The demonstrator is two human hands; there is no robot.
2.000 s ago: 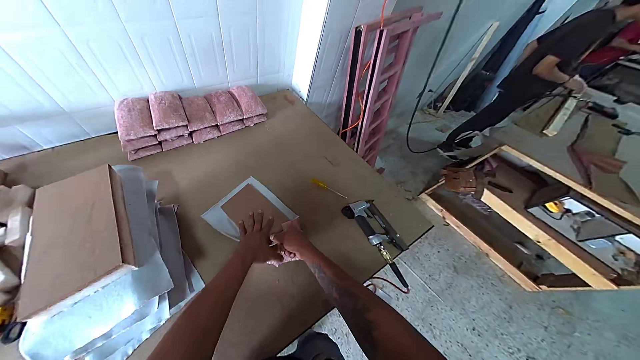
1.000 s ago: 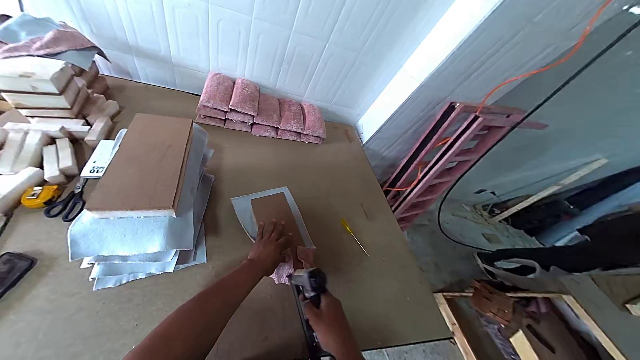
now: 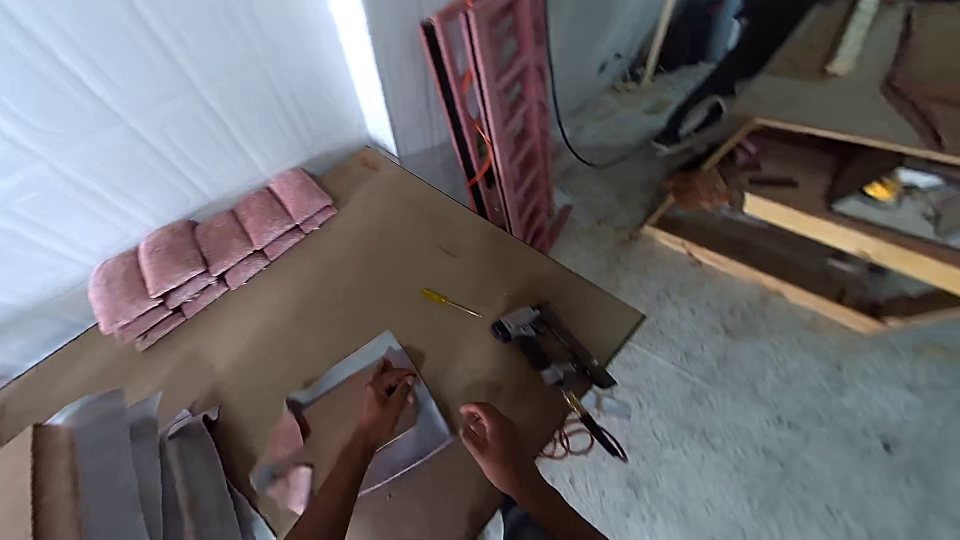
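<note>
My left hand (image 3: 388, 397) rests over a brown board (image 3: 337, 412) that lies on a pale grey fabric sheet (image 3: 405, 465) on the brown table; its fingertips are drawn together, and whether they pinch anything is unclear. My right hand (image 3: 491, 442) is just right of the sheet, fingers curled, with nothing visible in it. Pink fabric (image 3: 289, 439) is folded at the board's left end. A pneumatic stapler (image 3: 551, 345) with a hose lies near the table's right corner. Between it and the pink padded pieces is a yellow-handled screwdriver (image 3: 450, 302).
Pink padded pieces (image 3: 217, 251) are stacked by the wall. Grey fabric sheets (image 3: 112, 465) and a board are piled at lower left. A pink frame (image 3: 517, 120) leans beyond the table. On the right are a wooden frame (image 3: 765, 300) and a person's leg (image 3: 705, 90).
The stapler, in my right hand one second ago, now lies on the table, let go. Pink fabric shows at the board's left end. The view has swung right.
</note>
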